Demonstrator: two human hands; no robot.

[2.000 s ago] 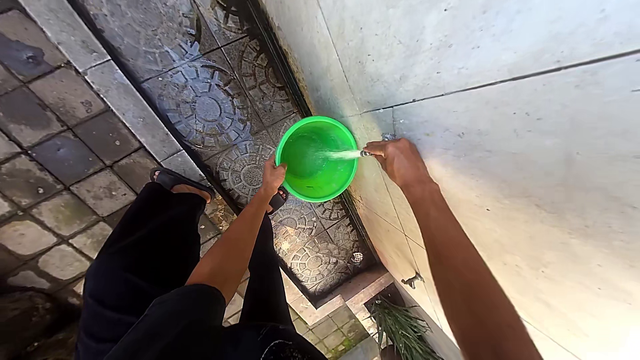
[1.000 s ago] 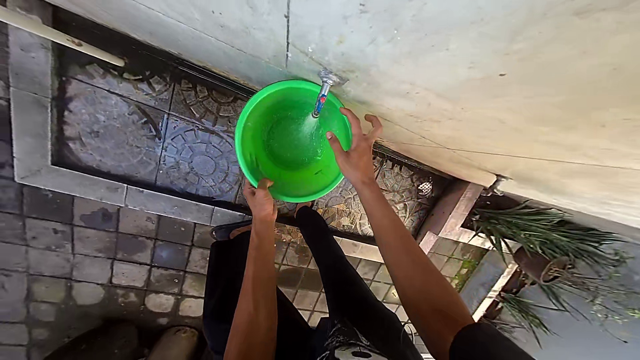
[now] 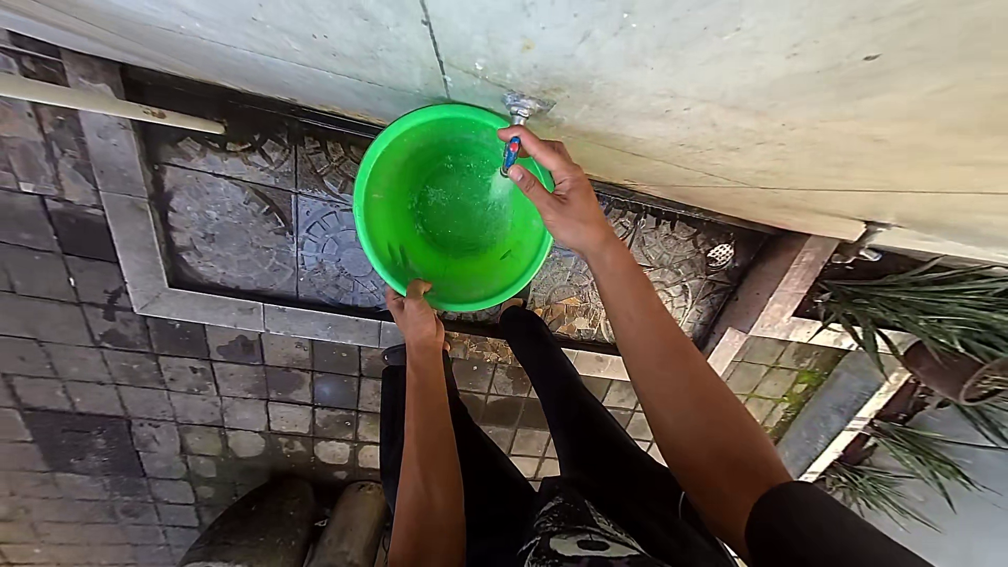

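Note:
A round green plastic basin (image 3: 386,220) with water in it hangs below a wall-mounted metal tap (image 3: 517,118). My left hand (image 3: 417,315) grips the basin's near rim, with the thumb over the edge. Water sprays from the spout into the basin. The thumb and forefinger of my right hand (image 3: 561,185) are on the tap's small blue handle (image 3: 510,156), which has a red spot. The rest of that hand is over the basin's right rim.
Behind the basin rises a pale wall (image 3: 709,94). Below lies a sunken patterned floor with a stone kerb (image 3: 205,307) and a drain cover (image 3: 720,256). A pale pipe (image 3: 110,104) juts in at left. A potted plant (image 3: 937,307) and another tap (image 3: 862,244) are at right.
My right hand, held apart from the tap with fingers spread a second ago, is now on its handle. My left hand stays on the basin's rim, and water still runs.

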